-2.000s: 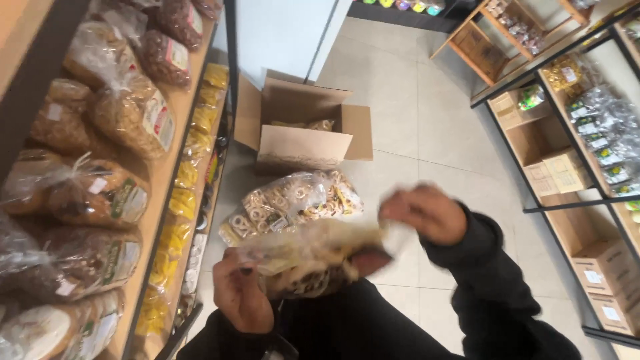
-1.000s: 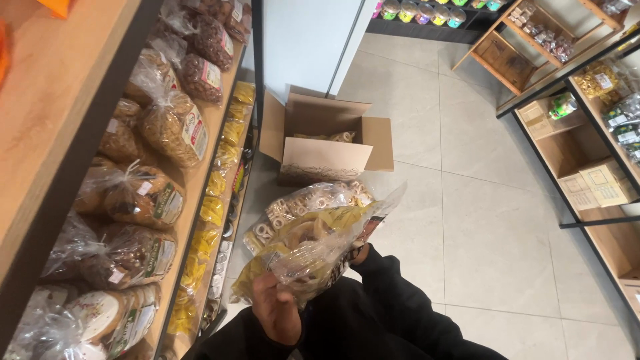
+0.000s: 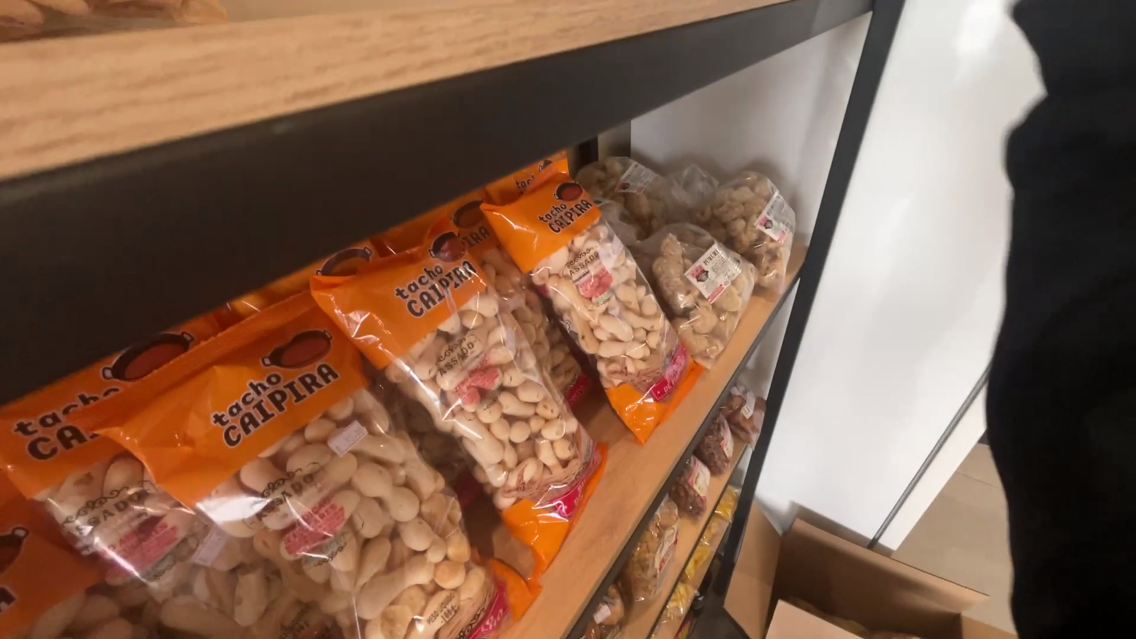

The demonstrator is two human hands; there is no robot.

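Note:
Neither of my hands shows in this view; only a dark sleeve [image 3: 1065, 319] runs down the right edge. Orange-topped clear snack bags [image 3: 497, 390] lean in a row on a wooden shelf [image 3: 577, 541], filled with pale, rounded pieces. One such bag [image 3: 612, 311] stands at the right end of the row. Beside it, clear bags with white labels [image 3: 701, 284] are piled in the shelf's far corner. What my hands hold or touch is hidden.
A wooden board with a black metal edge [image 3: 399, 142] crosses above the bags. A black upright [image 3: 808, 302] closes the shelf's right end. Lower shelves hold more bagged goods [image 3: 652, 550]. An open cardboard box [image 3: 879, 568] sits at bottom right by a white panel [image 3: 914, 266].
The view has swung in close to the shelf. Both hands and the clear bag they held earlier have gone out of sight.

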